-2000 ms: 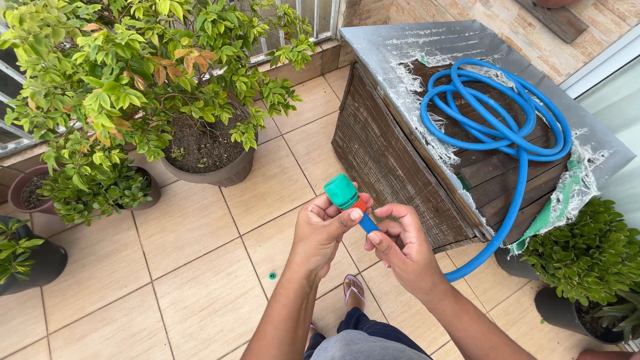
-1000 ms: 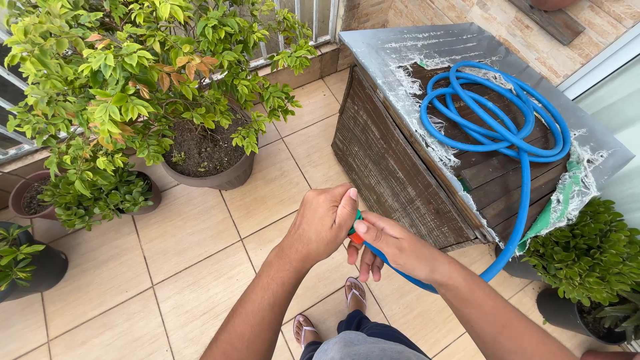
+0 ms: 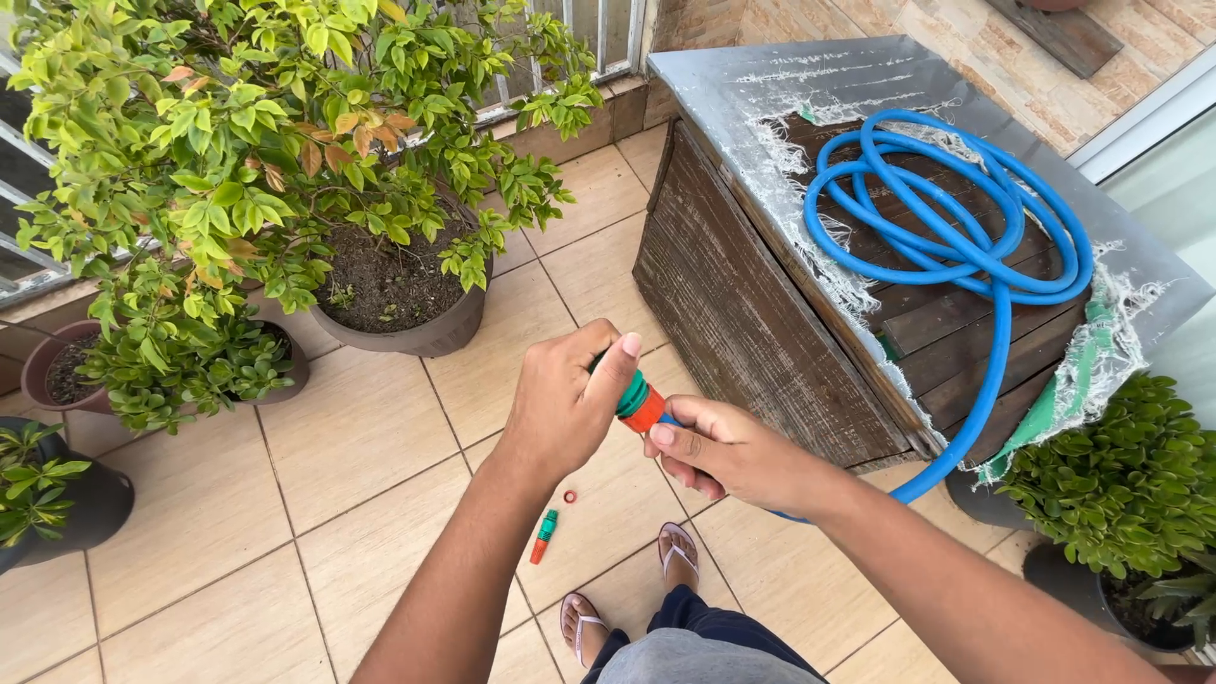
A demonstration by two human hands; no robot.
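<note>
My left hand (image 3: 567, 399) grips the green body of a plastic hose connector (image 3: 640, 407), and its fingers hide the far end. The connector's orange collar points down toward my right hand (image 3: 712, 446), which pinches the blue garden hose (image 3: 988, 361) right beside that collar. From there the hose passes under my right forearm and rises to a loose coil on top of a wooden box. On the floor tiles below my hands lie a small green and orange hose fitting (image 3: 544, 537) and a small reddish ring (image 3: 569, 496).
The wooden box (image 3: 760, 294) has a torn silver cover (image 3: 722, 76). A large potted shrub (image 3: 408, 323) stands at the left, smaller pots (image 3: 62, 366) beside it, against a white railing (image 3: 608, 38). A leafy plant (image 3: 1116, 470) is at the right. My feet in flip-flops (image 3: 581, 627) are below.
My left hand has gone from holding the connector with its green end exposed to wrapping over that end. Both hands stay together at the connector. The view shifted slightly.
</note>
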